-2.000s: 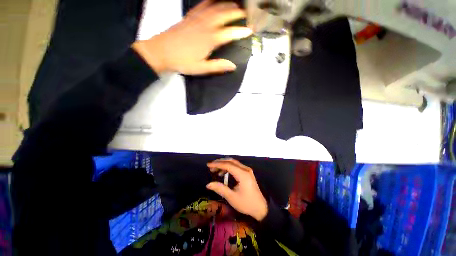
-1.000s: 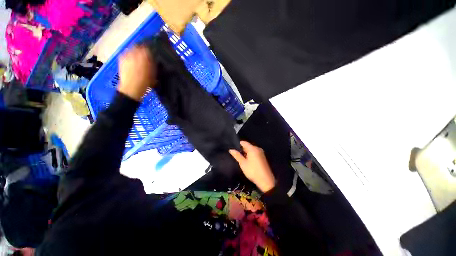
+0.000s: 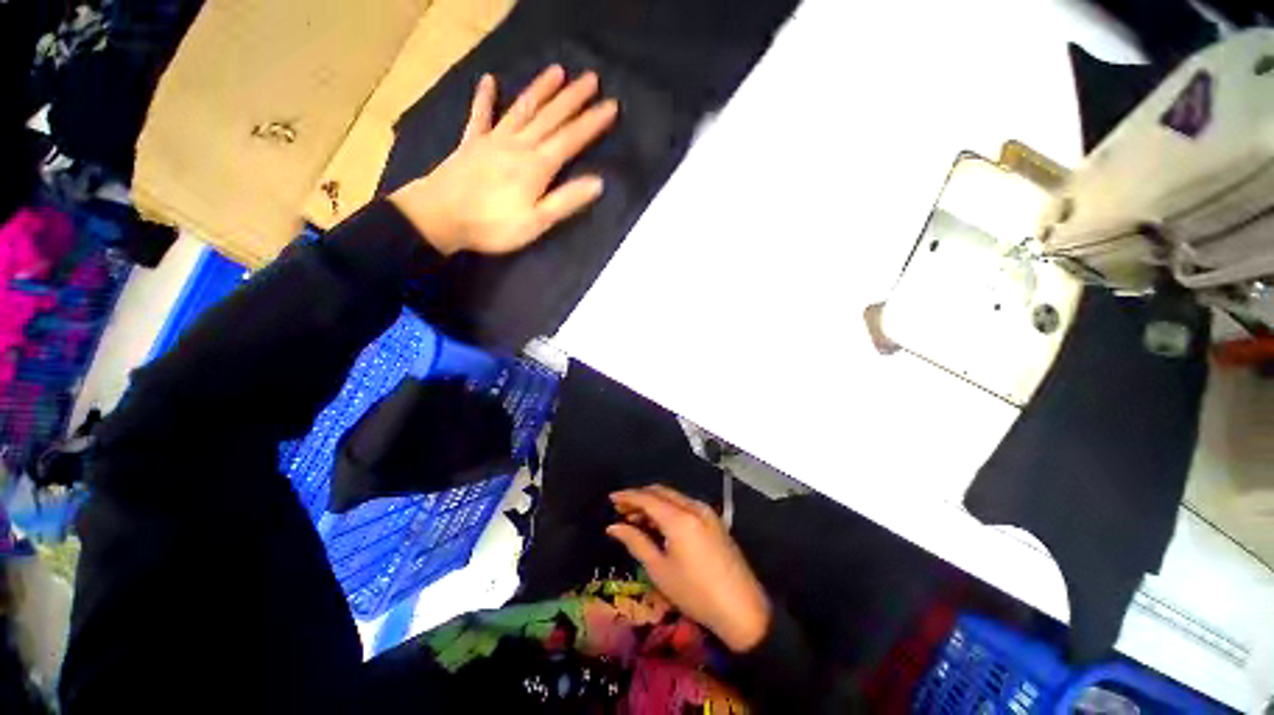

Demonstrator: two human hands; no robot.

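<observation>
My left hand [image 3: 506, 171] lies flat with spread fingers on the left-hand black cut pieces [image 3: 657, 84], at the left end of the white table. My right hand [image 3: 694, 566] is over my lap, fingers curled and thumb near the fingertips; whether something tiny is in them I cannot tell. The sewing machine [image 3: 1188, 154] stands at the right, and no cloth covers its needle plate [image 3: 985, 279]. The right-hand black cut pieces [image 3: 1104, 433] lie under the machine arm, their near end over the table edge.
A blue crate [image 3: 398, 524] with black cloth in it stands below the table's left end. Tan cardboard [image 3: 280, 112] lies at the far left. Another blue crate [image 3: 985, 671] is below the near edge at the right. Pink cloth [image 3: 35, 286] is at the far left.
The black piece held between both hands over the blue crate is out of them; black cloth now lies in the crate. My left hand has moved onto the black stack. The view has turned right.
</observation>
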